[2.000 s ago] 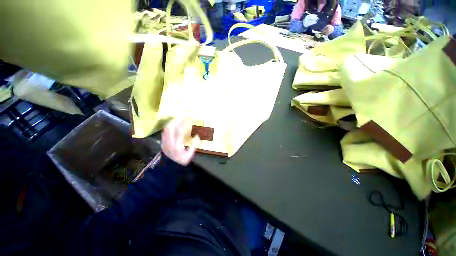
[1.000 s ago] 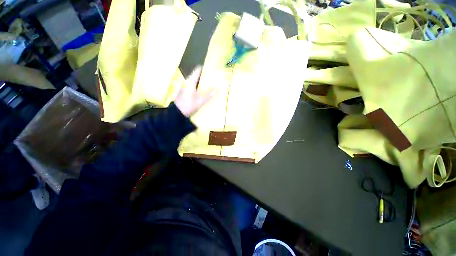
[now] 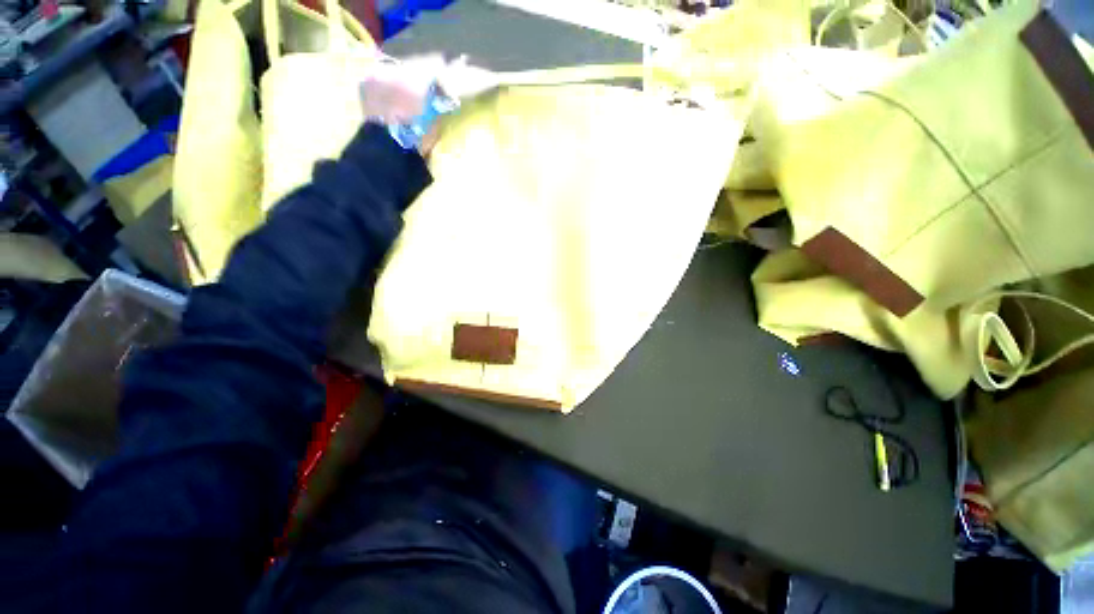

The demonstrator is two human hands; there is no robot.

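Note:
A yellow tote bag [image 3: 540, 228], largely washed out white, lies on the dark table with its brown label patch [image 3: 485, 344] and brown bottom trim [image 3: 480, 393] towards me. My left hand [image 3: 406, 94] is at the bag's upper left corner, blurred and overexposed. It appears closed on the bag's top edge or strap, beside a small blue fitting [image 3: 427, 118]. A pale strap [image 3: 552, 76] runs from the hand to the right. My right hand is not in view.
More yellow bags stand at the left [image 3: 218, 144] and lie heaped at the right [image 3: 948, 180]. A yellow-handled tool [image 3: 883, 461] with black cord lies on the table [image 3: 720, 420]. A plastic-lined box [image 3: 60, 360] is at the left, a white-rimmed bin [image 3: 662, 573] below.
My left hand has moved from the bag's left side up to its top left corner. The blue fitting is now at my hand, and a strap stretches right. The view has shifted slightly.

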